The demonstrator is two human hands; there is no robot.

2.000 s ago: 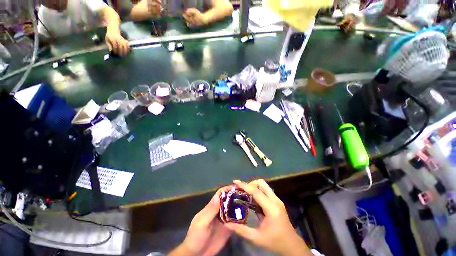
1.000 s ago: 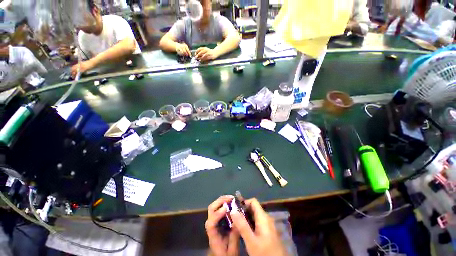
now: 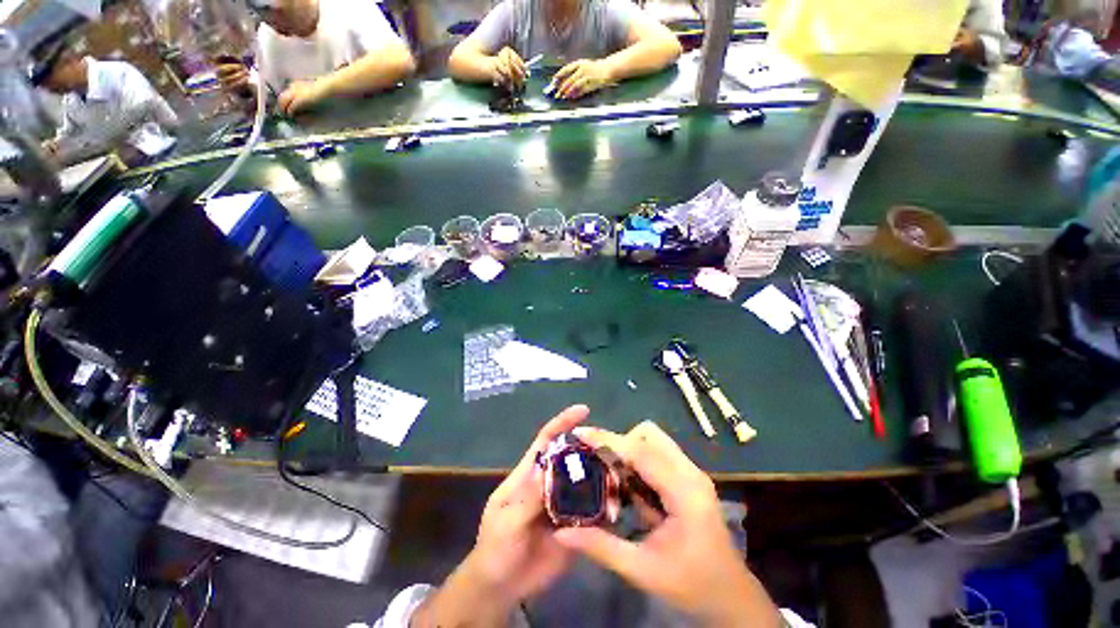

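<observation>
A watch (image 3: 577, 483) with a dark square face, a small white patch on it and a pinkish frame is held above the bench's front edge. My left hand (image 3: 516, 521) grips its left side. My right hand (image 3: 669, 509) grips its right side, with a dark part, perhaps a tool or strap, between the fingers. The watch face is turned up towards me. Its underside is hidden by my hands.
Cutters (image 3: 716, 390) with yellow handles lie beyond my hands. A clear label sheet (image 3: 489, 363), a sticker sheet (image 3: 369, 407), parts cups (image 3: 501, 233), a white bottle (image 3: 764, 227) and a green electric screwdriver (image 3: 986, 421) are on the bench (image 3: 528, 423). People sit across the conveyor.
The watch face, mostly covered by my fingers one second ago, now shows again, turned up. The view has shifted, so the bench things appear further left two seconds ago.
</observation>
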